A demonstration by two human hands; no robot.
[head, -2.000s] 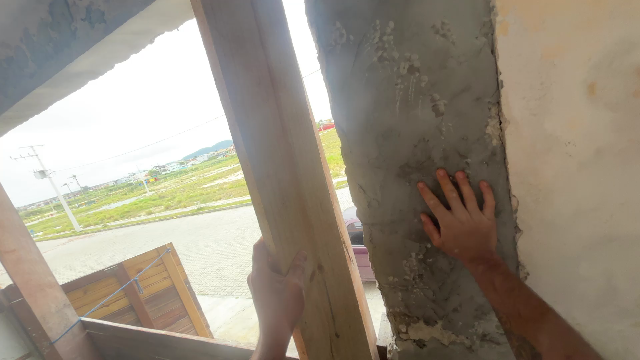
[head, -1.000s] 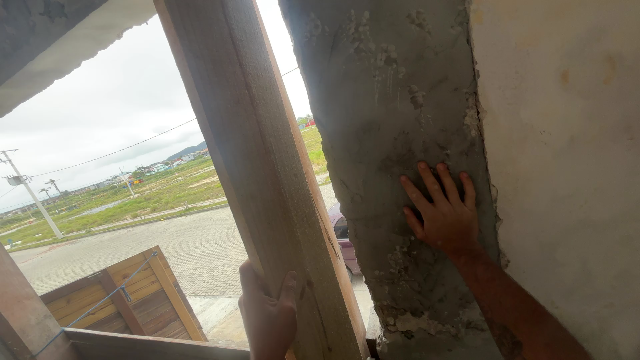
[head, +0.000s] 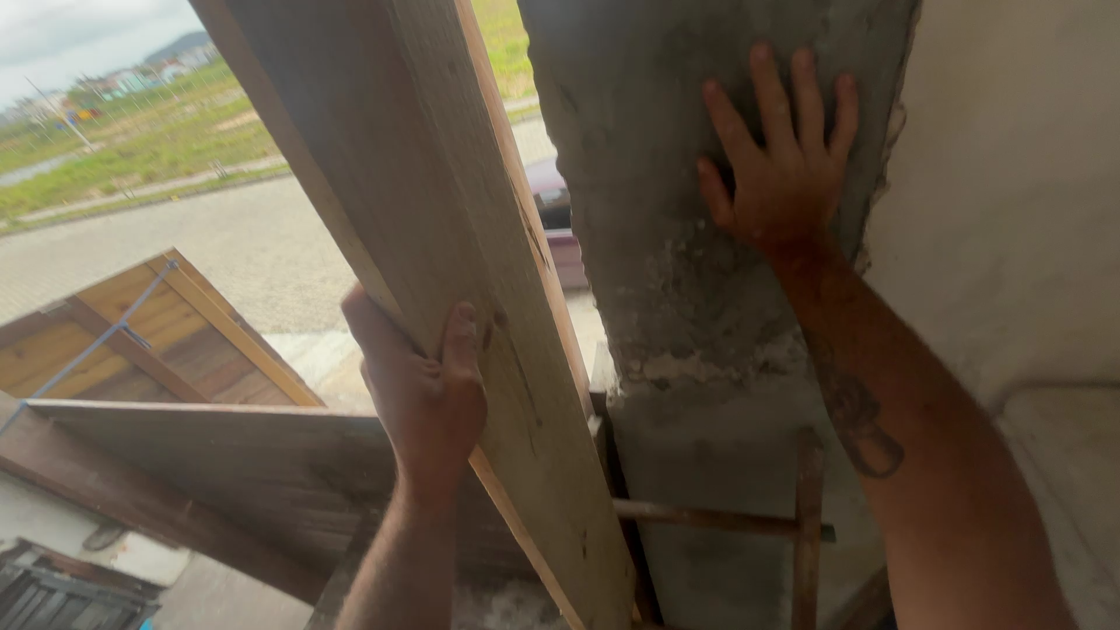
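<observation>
My left hand [head: 420,389] grips the left edge of a thick wooden post [head: 437,219], its thumb on the near face and its fingers wrapped behind. The post leans across the middle of the view, top to the left. To the right, my right hand [head: 783,166] rests on a rough grey cement-rendered wall section [head: 647,289], fingers spread and palm against it. A narrow gap separates the post from most of that wall's ragged edge.
A plank panel [head: 201,350] with a blue cord stands outside at left, beyond a horizontal board [head: 245,455]. Wooden pieces [head: 809,525] cross at lower right. A pale wall [head: 1006,192] is on the right. A vehicle [head: 564,223] shows through the gap, near a paved road [head: 175,245].
The view has tilted down, bringing the crossed wooden pieces and more of the horizontal board into sight. My left hand stays on the post and my right hand on the grey wall.
</observation>
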